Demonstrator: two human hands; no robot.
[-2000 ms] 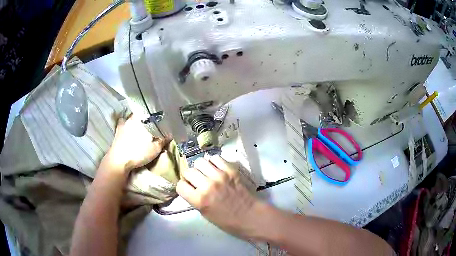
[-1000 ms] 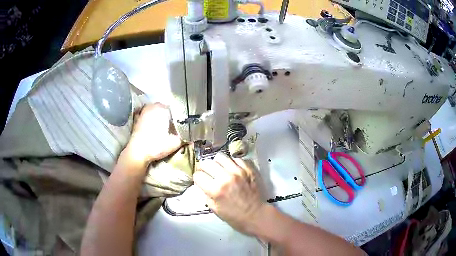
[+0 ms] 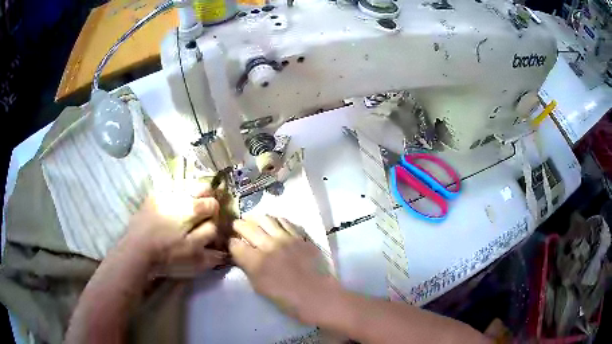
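Observation:
A khaki garment (image 3: 33, 269) with pale striped lining (image 3: 90, 188) lies left of the needle area of the off-white sewing machine (image 3: 335, 60). My left hand (image 3: 178, 228) grips bunched cloth just left of the presser foot, under bright lamp light; its fingers are curled and partly washed out. My right hand (image 3: 275, 259) is in front of the foot, fingertips on the cloth edge (image 3: 227, 201) beside my left fingers. The presser foot area (image 3: 245, 185) shows metal parts; the needle itself is hard to make out.
Scissors with pink-and-blue handles (image 3: 426, 187) lie right of the needle, beside a striped bias strip (image 3: 386, 228) across the bed. A lamp head (image 3: 112, 125) hangs over the lining. A red basket (image 3: 547, 289) holding cloth is at lower right. A yellow-brown board (image 3: 111, 47) is behind.
My left hand has come down and toward me, its fingers now curled around bunched cloth. The cloth edge has moved off the foot area. The camera view has also shifted.

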